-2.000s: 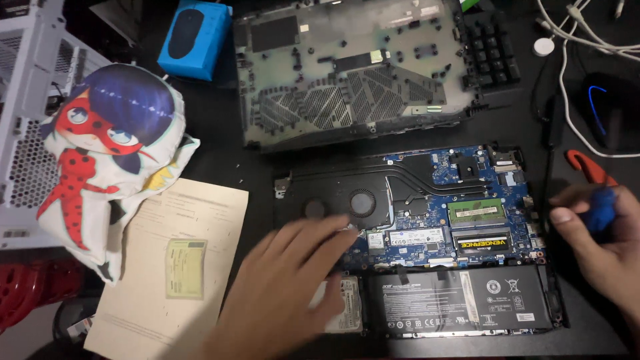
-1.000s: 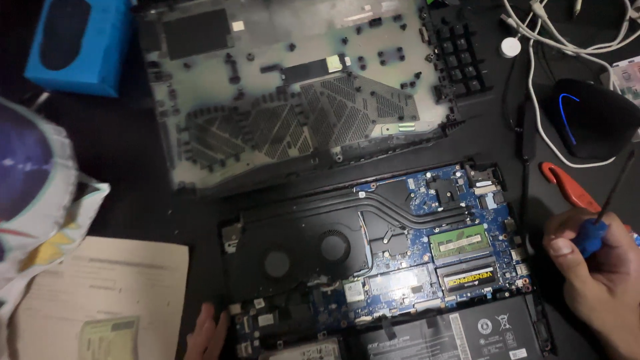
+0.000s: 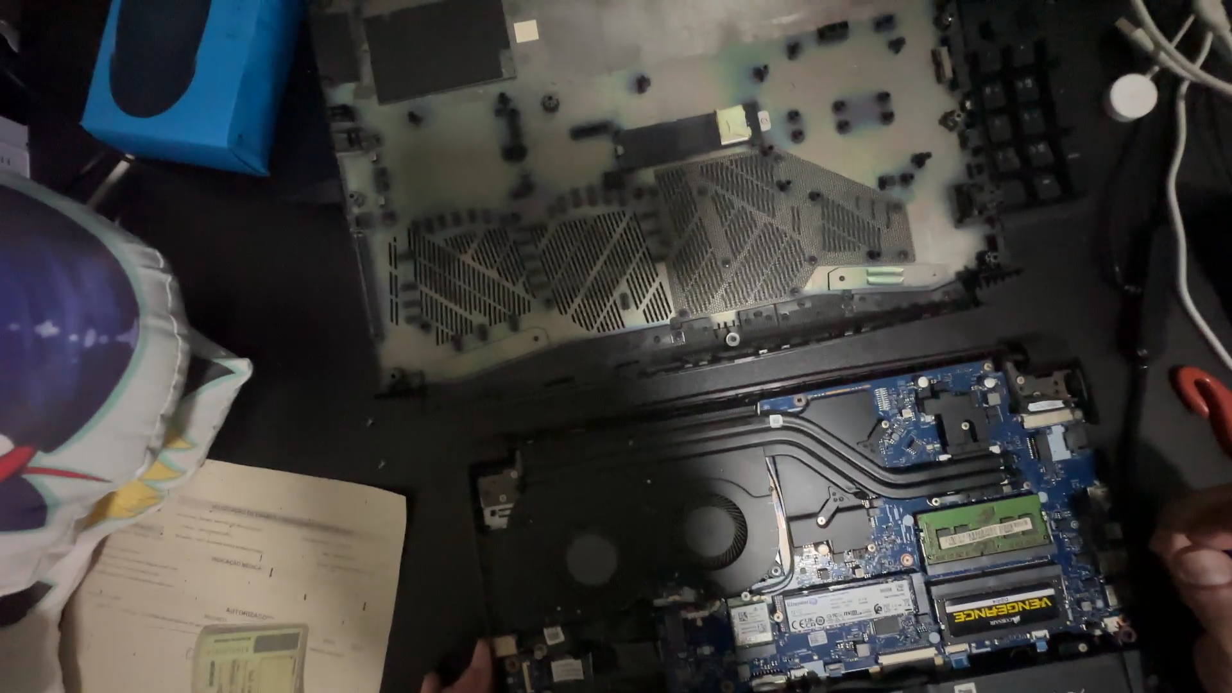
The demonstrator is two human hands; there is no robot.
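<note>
An opened laptop (image 3: 828, 539) lies in the lower middle, its blue motherboard (image 3: 905, 423), green RAM module (image 3: 984, 534), black Vengeance RAM module (image 3: 1001, 611), M.2 SSD (image 3: 847, 604) and cooling fan (image 3: 714, 531) exposed. Its battery shows only partly at the bottom edge. My left hand (image 3: 467, 674) is at the laptop's lower left corner, mostly cut off by the frame. At the right edge, beside the laptop, is my right hand (image 3: 1198, 568), partly visible with bent fingers; what it holds is out of view. Behind the laptop lies its detached bottom cover (image 3: 597, 183), inner side up.
A blue box (image 3: 231, 87) stands at upper left. A printed doll-shaped pillow (image 3: 106, 318) partly covers a paper sheet (image 3: 356, 539) bearing writing, with a card (image 3: 252, 659) on it. A black keyboard (image 3: 1025, 135), white cable (image 3: 1179, 212) and red tool (image 3: 1203, 399) are at right.
My left hand has moved from above the laptop to its lower left side. The blue-handled screwdriver seen earlier in my right hand is out of view. The view has shifted.
</note>
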